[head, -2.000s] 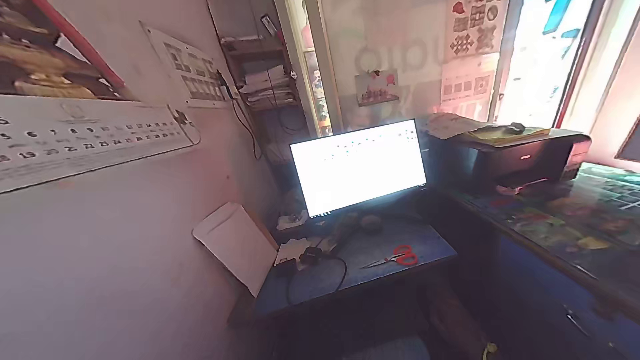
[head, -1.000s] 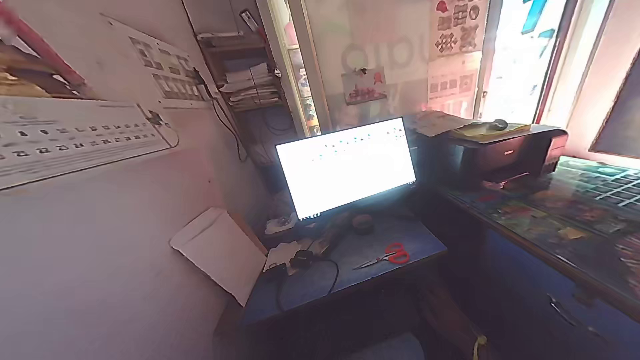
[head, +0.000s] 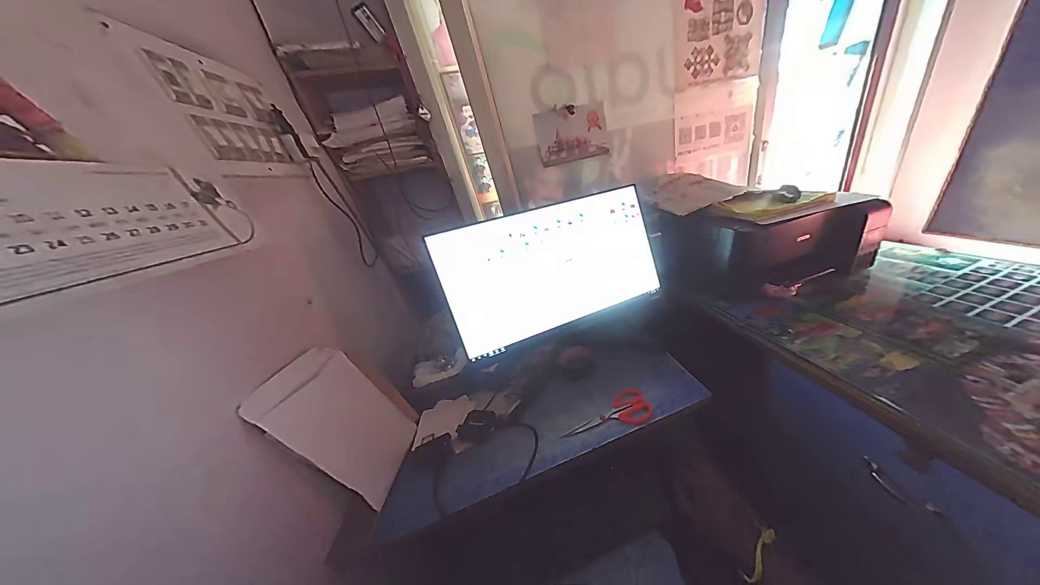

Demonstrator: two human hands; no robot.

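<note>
A dim brown shape below the desk's right edge looks like my right hand (head: 707, 487), with a yellow thread (head: 760, 554) near its wrist end; its fingers cannot be made out in the shadow. My left hand is out of view. On the blue desk (head: 520, 487) lie scissors with red handles (head: 632, 407), blades pointing left. Black cables with a connector (head: 476, 425) rest on papers at the left. A dark round object (head: 575, 361) sits below the lit monitor (head: 552, 276), whose screen is mostly white.
A large envelope or folder (head: 333, 422) leans between the left wall and the desk. At the right, a black printer (head: 800, 244) bears papers and stands on a glass-topped counter (head: 877, 333). Behind the desk, a shelf (head: 349, 69) holds stacked papers. Calendars (head: 106, 223) hang at left.
The view has turned slightly to the right. Nothing on the desk has plainly moved.
</note>
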